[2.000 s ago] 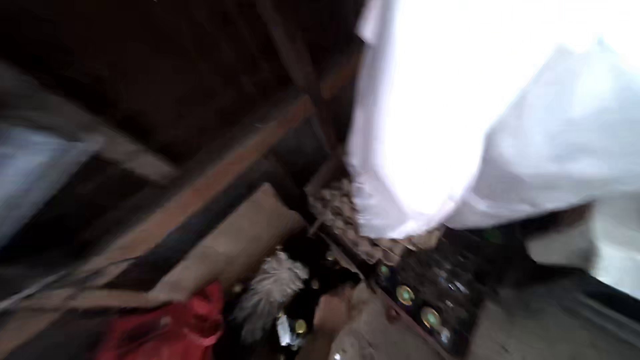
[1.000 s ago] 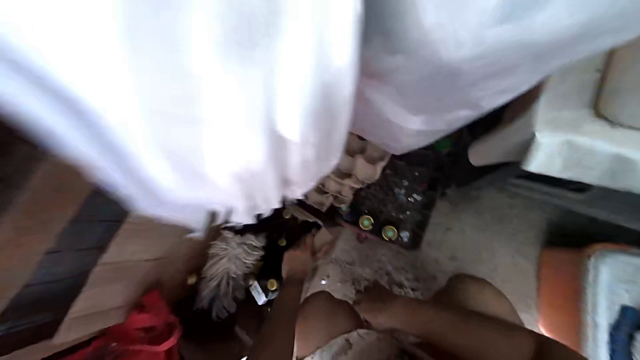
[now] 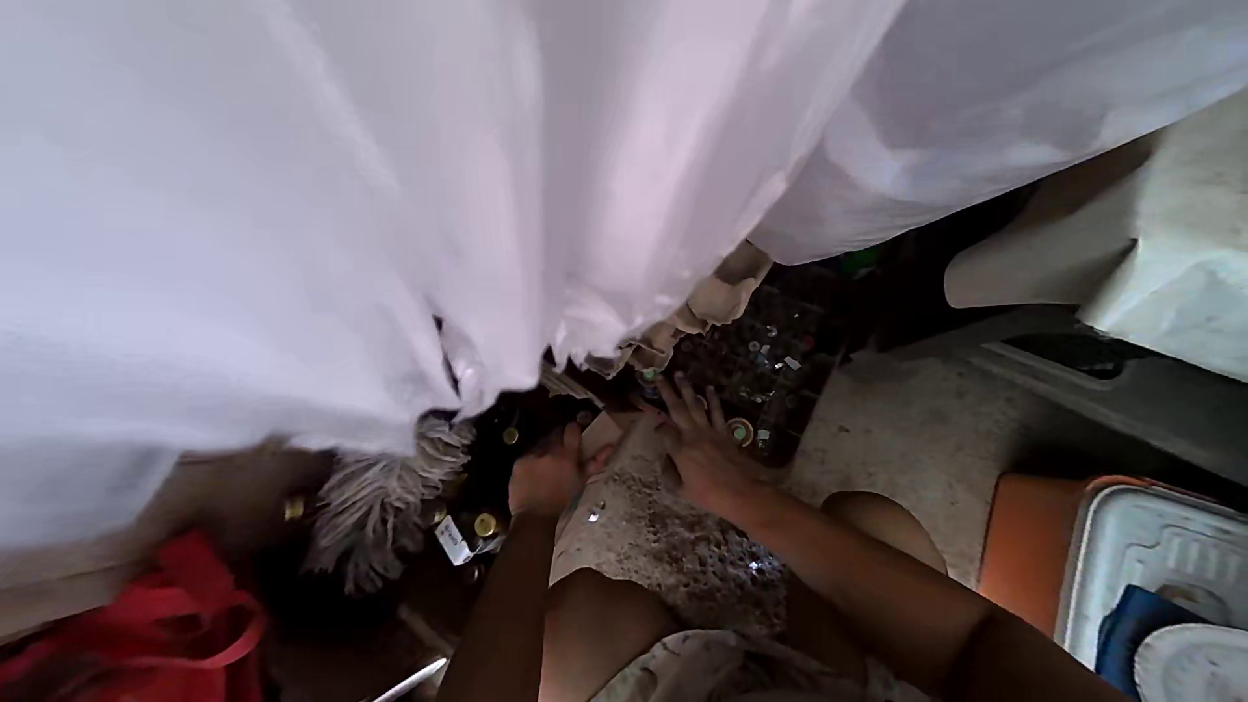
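My left hand point(image 3: 544, 480) reaches down at the lower middle, its fingers bent against a flat, light brown piece point(image 3: 603, 429) that looks like cardboard. My right hand point(image 3: 704, 450) lies to the right of it with fingers spread, beside a round-topped container point(image 3: 740, 432) at the edge of a dark tray or crate point(image 3: 780, 361). Between my forearms is a pale surface with dark speckles point(image 3: 653, 517). Egg cartons point(image 3: 726, 292) of molded pulp show under the hem of a large white cloth or sheet point(image 3: 585, 175), which hides much of the area beyond the hands.
A grey mop head point(image 3: 375, 507) and bottles with yellowish caps point(image 3: 486, 526) are left of my left hand. A red bag point(image 3: 185, 624) sits at the lower left. On the right are a white plastic piece point(image 3: 1170, 244) and an orange container with a whitish lid point(image 3: 1082, 556).
Both hands are low in view one second ago and now, but not visible two seconds ago. My right hand has moved forward to beside the round-topped container. The view has shifted.
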